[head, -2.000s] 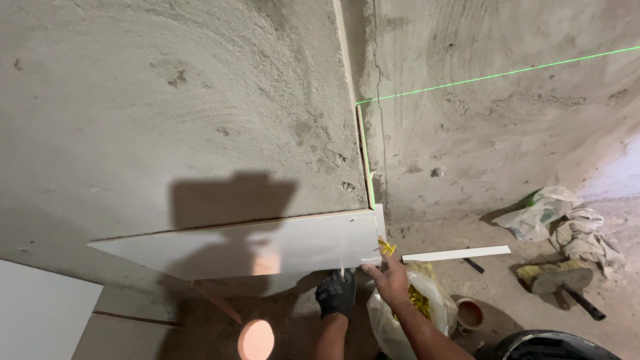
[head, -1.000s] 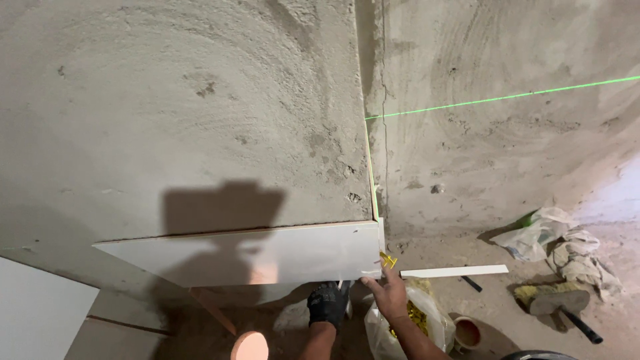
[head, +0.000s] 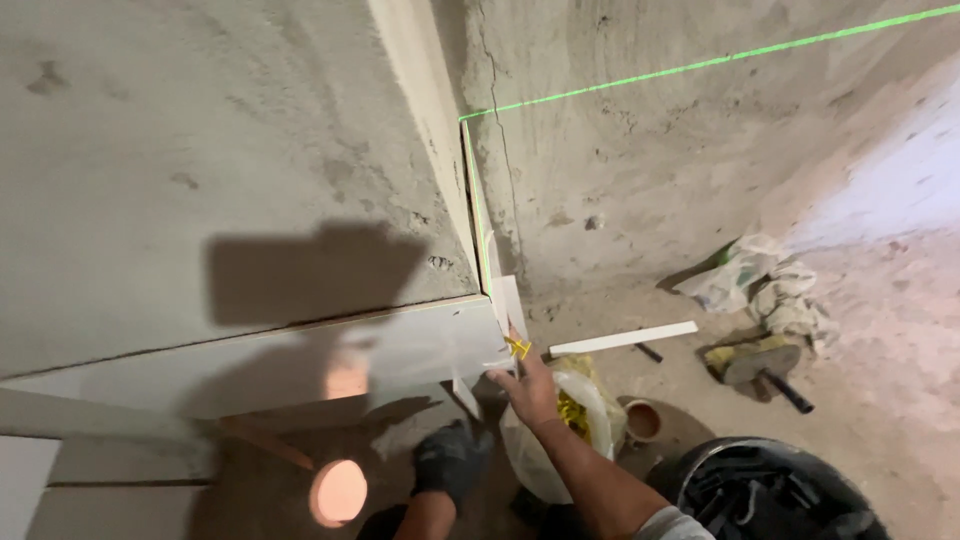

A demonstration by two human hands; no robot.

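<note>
My right hand (head: 531,386), bare, grips the right end of a glossy white tile (head: 420,341) on the plastered wall, with a yellow plastic tile spacer (head: 517,347) at its fingers. My left hand (head: 450,459), in a dark glove, is below the tile; a thin pale strip (head: 466,397) rises from its fingers. Whether the glove grips this strip is not clear. Another narrow white tile piece (head: 510,304) stands at the wall corner behind the right hand. A green laser line (head: 705,66) crosses the adjoining wall.
A bag of yellow spacers (head: 574,416) and a small cup (head: 643,420) stand below my right hand. To the right are a white strip (head: 622,339), a black-handled tool with a yellow sponge-like part (head: 754,364), crumpled plastic bags (head: 739,274) and a black bucket (head: 757,442).
My gloved left hand has moved down, away from the tile's lower edge. My right hand remains at the tile's right end. The view has shifted.
</note>
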